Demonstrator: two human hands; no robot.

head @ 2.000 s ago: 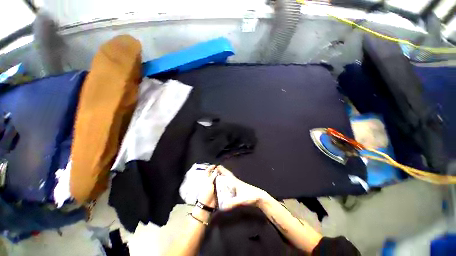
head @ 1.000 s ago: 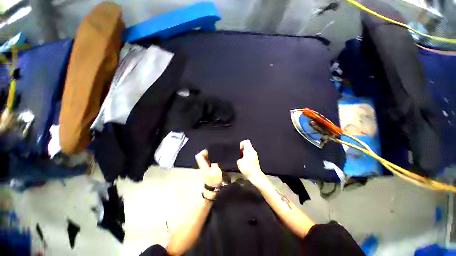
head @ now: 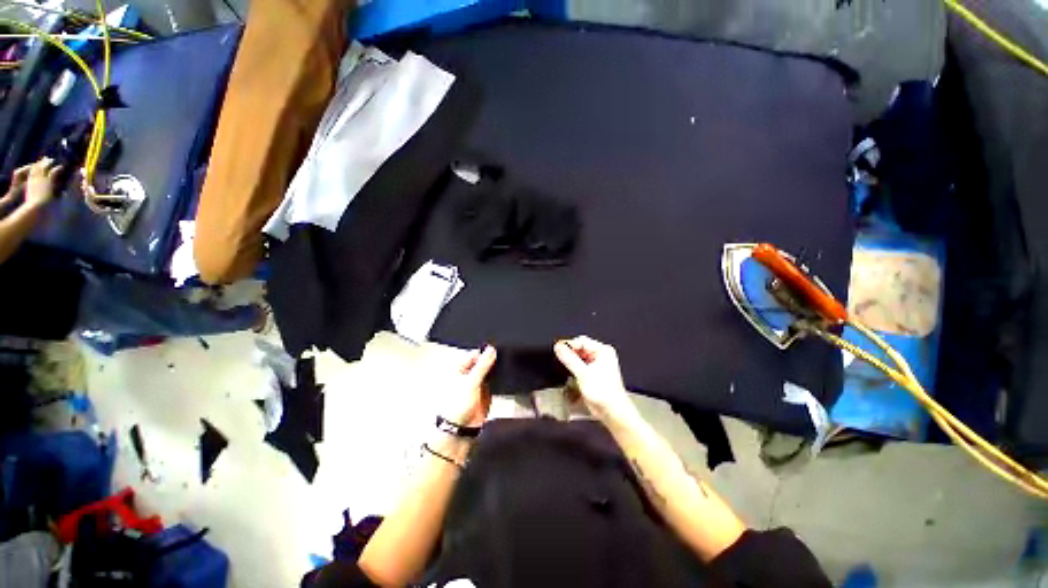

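Observation:
My left hand (head: 469, 394) and my right hand (head: 594, 374) are at the table's front edge, a short gap apart. Their fingertips pinch the two ends of a small black piece (head: 529, 366), stretched flat between them and hard to tell from the dark table. Small white-grey pieces (head: 425, 302) lie in a flat stack beyond my left hand. A loose black heap (head: 519, 222) lies farther back on the navy-covered table (head: 690, 161).
Grey cut panels (head: 368, 149) lie beside the brown board (head: 270, 132), with black cloth (head: 328, 281) hanging over the edge. An iron (head: 772, 295) with orange cords is at right, beside a blue rest (head: 891, 299). Another person's hand (head: 40, 182) is at far left.
My hands have left the white pieces, which now lie on the table, and hold a black piece between them. The view has tilted down, showing more floor and the person at left.

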